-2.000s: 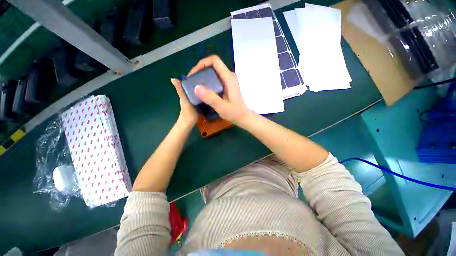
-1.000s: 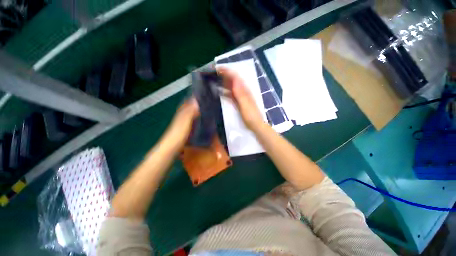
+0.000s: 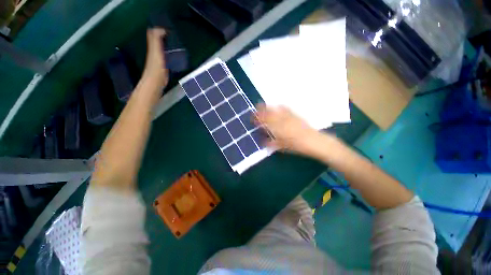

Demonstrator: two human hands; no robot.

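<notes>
My left hand (image 3: 157, 53) is stretched out over the conveyor, its fingers on the left side of a black housing (image 3: 176, 53). Part of the grip is hidden. My right hand (image 3: 285, 129) is blurred, with fingers apart over the right edge of the pad sheet (image 3: 240, 165); I see nothing held in it. The pad sheet shows a full grid of dark squares on white backing. The orange jig (image 3: 186, 203) lies on the bench nearer to me, its recess facing up and bare.
White liner sheets (image 3: 307, 70) lie right of the pad sheet. Several housings stand on the conveyor (image 3: 202, 51) behind the metal rail. A cardboard sheet (image 3: 377, 96) and a clear tray of housings (image 3: 412, 56) are at right. Dotted sheets (image 3: 65, 239) and a grey post are at left.
The housing has moved from over the jig to the conveyor with my left hand. My right hand has left it, and the white sheet that covered the pad sheet is off it.
</notes>
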